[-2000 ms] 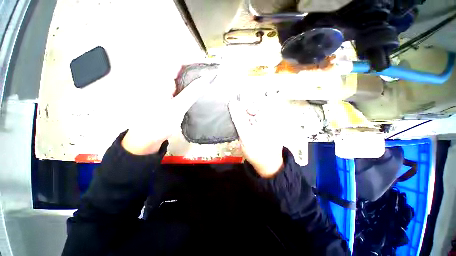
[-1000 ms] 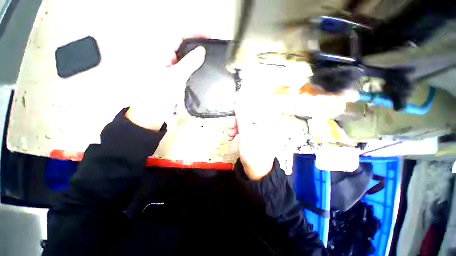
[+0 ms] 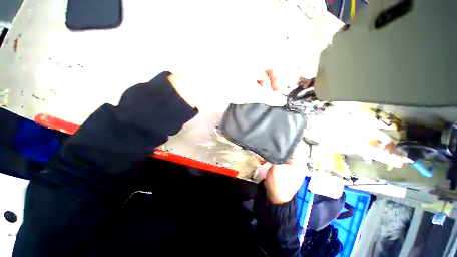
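A black pouch body [image 3: 265,129] with rounded corners and a dark rim lies tilted between my hands, near the table's front edge. My left hand [image 3: 225,93] is at its upper left side, its shape mostly washed out by glare; some reddish fingertips show above the pouch. My right hand [image 3: 286,175] is at the pouch's lower right corner and grips it there; its fingers are partly hidden. A flat black panel [image 3: 94,14] lies apart at the table's far left, cut off by the top edge.
The sewing machine head [image 3: 391,60] fills the upper right, with a blue hose [image 3: 422,167] below it. The worn table [image 3: 65,75] has a red front edge [image 3: 195,164]. A blue crate [image 3: 355,211] at lower right holds a grey piece [image 3: 323,212] and a black bundle [image 3: 320,242].
The view has turned and shifted. The pouch, upright before, is now tilted and nearer the right hand. The left hand has moved across its upper side.
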